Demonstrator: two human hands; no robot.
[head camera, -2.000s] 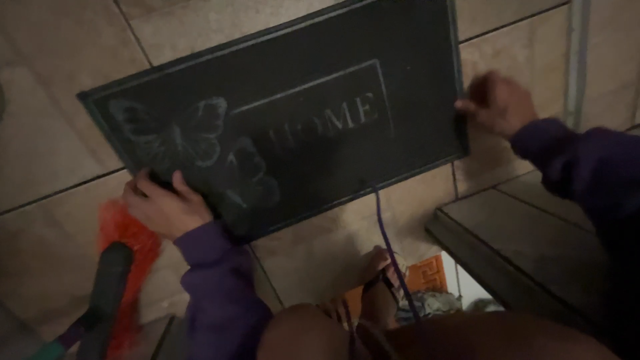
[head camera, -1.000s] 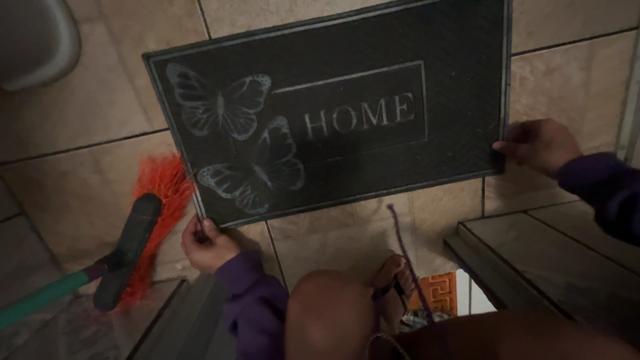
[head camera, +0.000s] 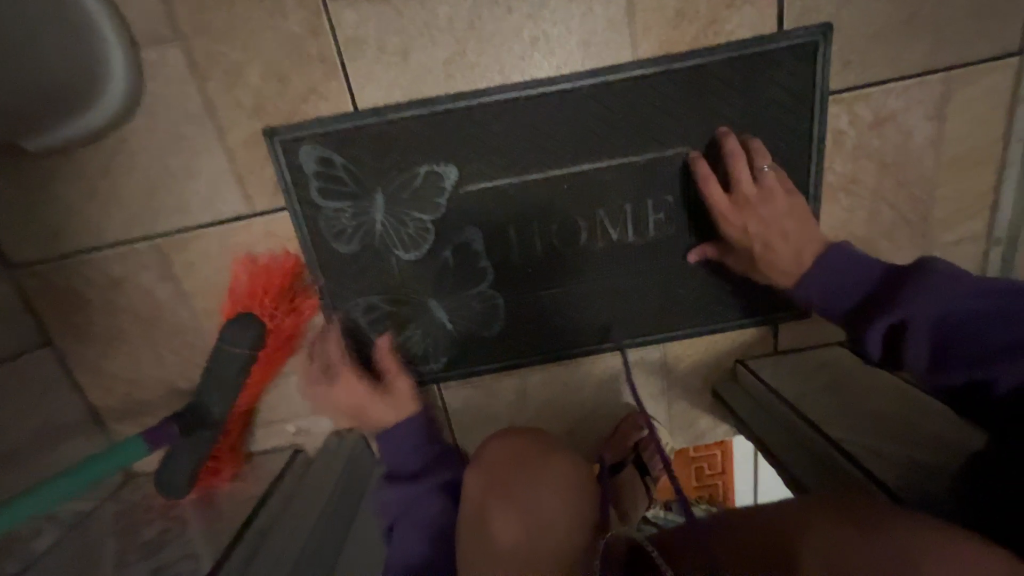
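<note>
A dark rectangular doormat (head camera: 560, 312) with two pale butterflies and the word HOME lies slightly tilted on the tiled floor. My right hand (head camera: 752, 212), with a ring on one finger, rests on the mat's right part, fingers spread, holding nothing. At the lower left corner is my left hand (head camera: 360, 380), blurred, thumb and fingers apart; whether it touches the mat cannot be told. Purple sleeves cover both forearms. Left of the mat lies a broom head (head camera: 212, 400) with orange-red bristles.
The broom's green handle (head camera: 76, 480) runs to the lower left. Tiled step edges (head camera: 856, 416) stand at the lower right and lower left. A pale rounded fixture (head camera: 72, 72) is at the upper left. My knee, a sandalled foot and a hanging purple cord (head camera: 656, 440) are below the mat.
My right hand has moved from the mat's right edge onto its top surface. My left hand, which was at the lower left corner, has its fingers spread there now.
</note>
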